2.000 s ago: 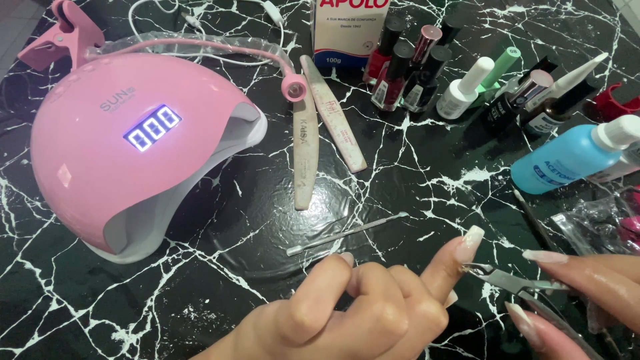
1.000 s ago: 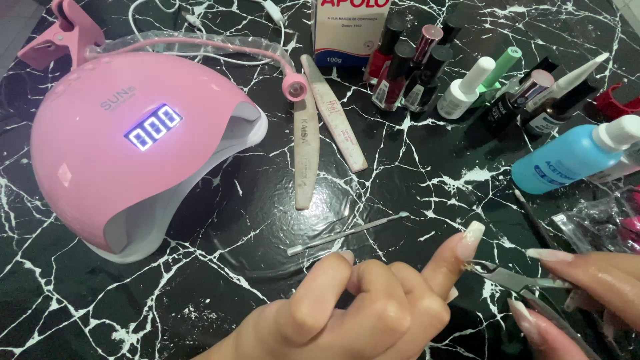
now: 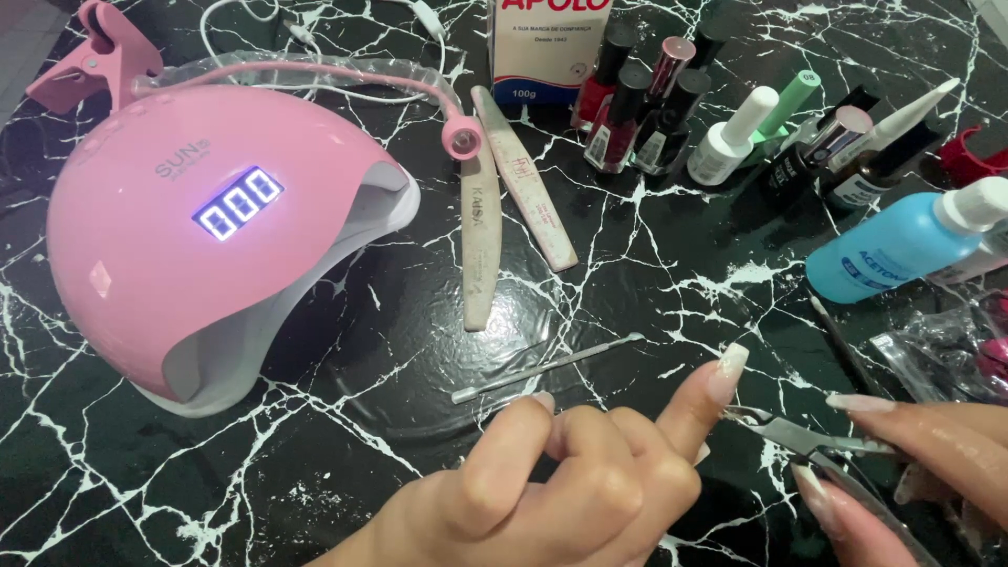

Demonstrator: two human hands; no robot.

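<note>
My left hand (image 3: 567, 480) is half curled at the bottom centre, one finger stretched out to the right, its long nail pale. Metal cuticle nippers (image 3: 795, 437) are held by my right hand (image 3: 921, 465) at the lower right, their jaws at the skin beside that nail. Beyond my left hand a metal cuticle pusher (image 3: 547, 368) lies slantwise on the black marbled table. Whether the jaws touch the skin is too small to tell.
A pink nail lamp (image 3: 213, 228) with lit display stands left. Two nail files (image 3: 480, 236) lie behind the pusher. Nail polish bottles (image 3: 618, 118), a white bottle (image 3: 732, 138) and a box (image 3: 543, 55) stand behind; a blue acetone bottle (image 3: 890, 248) and plastic bag (image 3: 937, 354) are right.
</note>
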